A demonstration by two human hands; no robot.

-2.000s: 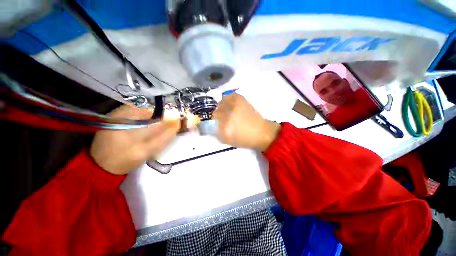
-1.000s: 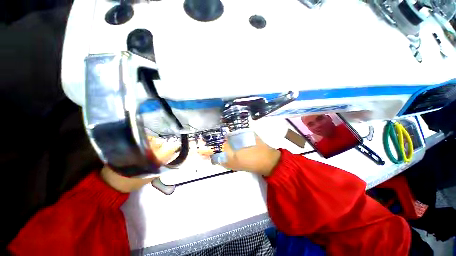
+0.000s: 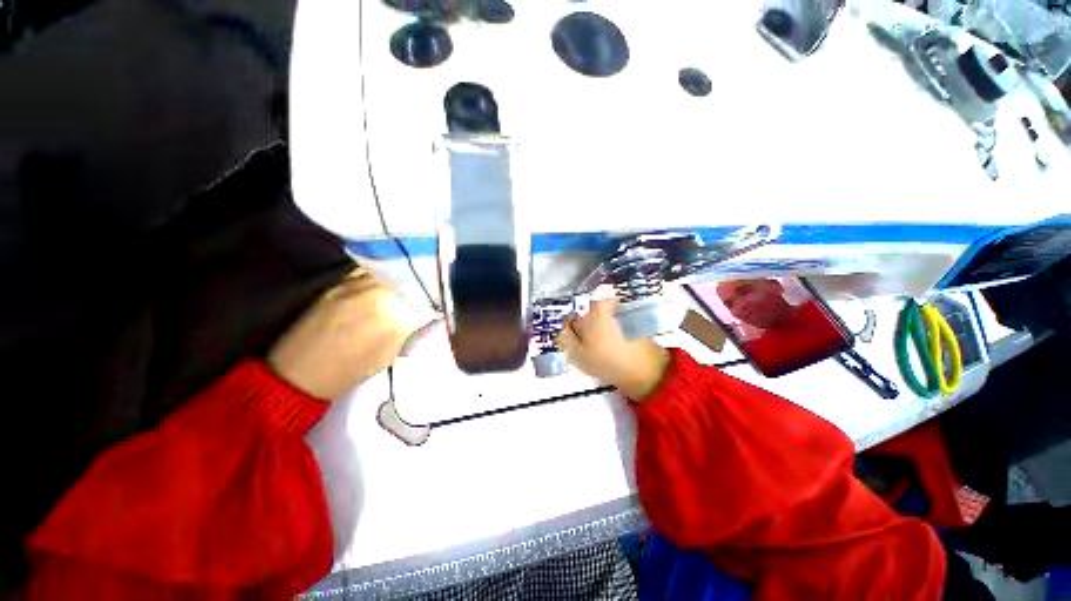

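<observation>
The white sewing machine head (image 3: 705, 129) with a blue stripe fills the top. My right hand (image 3: 605, 346) is at the needle area (image 3: 550, 323), with its fingertips against the small metal parts; whether they grip anything is hidden. My left hand (image 3: 350, 329) lies left of the shiny metal guard (image 3: 484, 252), partly over the dark cloth's edge; its fingertips are unclear and I cannot tell if it holds the cloth. Dark cloth (image 3: 153, 258) lies in large folds at the left. A thin thread (image 3: 378, 188) runs down the head's left end.
A phone (image 3: 769, 323) showing a person lies under the machine arm, with a small tan card (image 3: 702, 331) at its left. A slim black tool (image 3: 869, 373) and green and yellow rings (image 3: 930, 349) lie right. The white table's front edge (image 3: 493, 549) crosses above a checked cloth (image 3: 564, 578).
The view has shifted back over the machine's top, showing more dark cloth. My left hand has moved left, away from the needle area. My right hand stays beside the needle area.
</observation>
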